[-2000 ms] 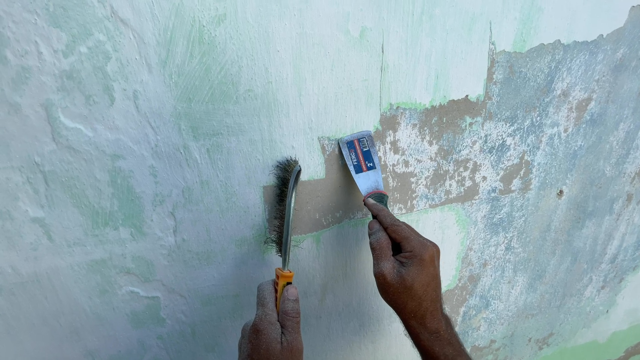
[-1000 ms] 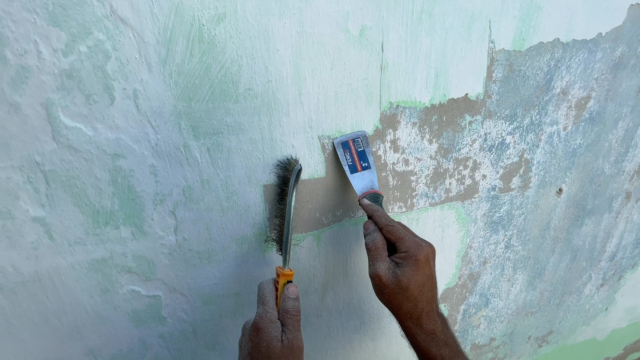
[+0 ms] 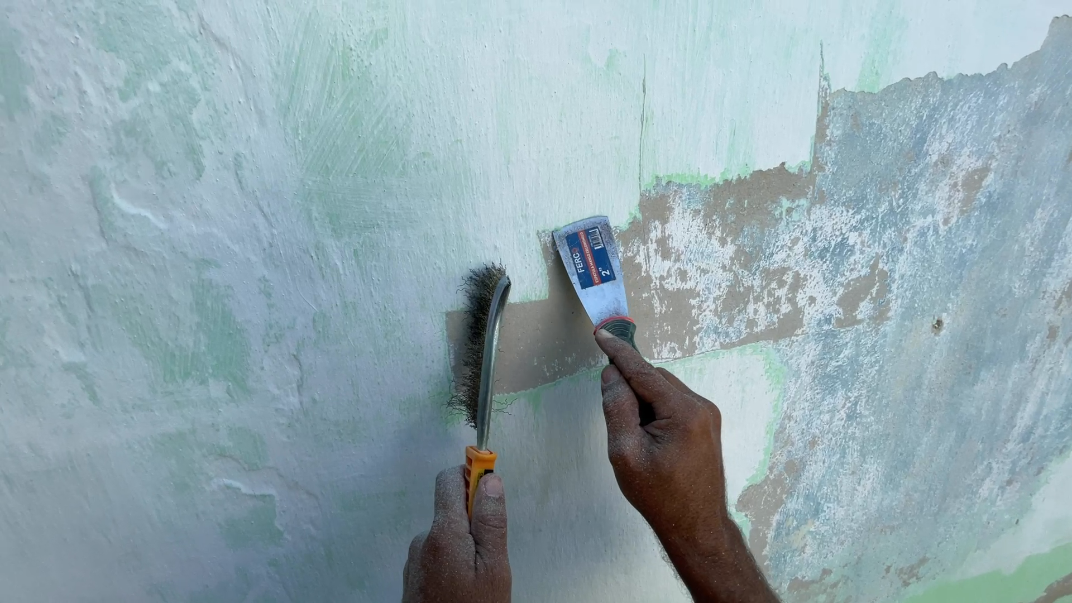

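Note:
My left hand (image 3: 461,536), dusty, is closed around the orange handle of a wire brush (image 3: 490,360) at the lower middle. The brush stands upright, its dark, frayed bristles facing left over the left end of a bare grey-brown strip. My right hand (image 3: 666,427) grips the dark handle of a putty knife (image 3: 593,272), index finger along it. The knife's metal blade, bearing a blue label, points up, with its edge at the border between pale paint and the exposed strip. The painted wall (image 3: 502,126) fills the view.
On the right, a wide stripped area (image 3: 904,352) shows blue-grey and white patches with ragged edges. A small hole (image 3: 937,324) sits in it. A thin vertical crack (image 3: 643,126) runs down the pale paint above the knife. On the left the painted surface is uneven, with raised ridges.
My right hand and the putty knife have shifted a little to the left along the paint's edge. My left hand and the wire brush have barely moved.

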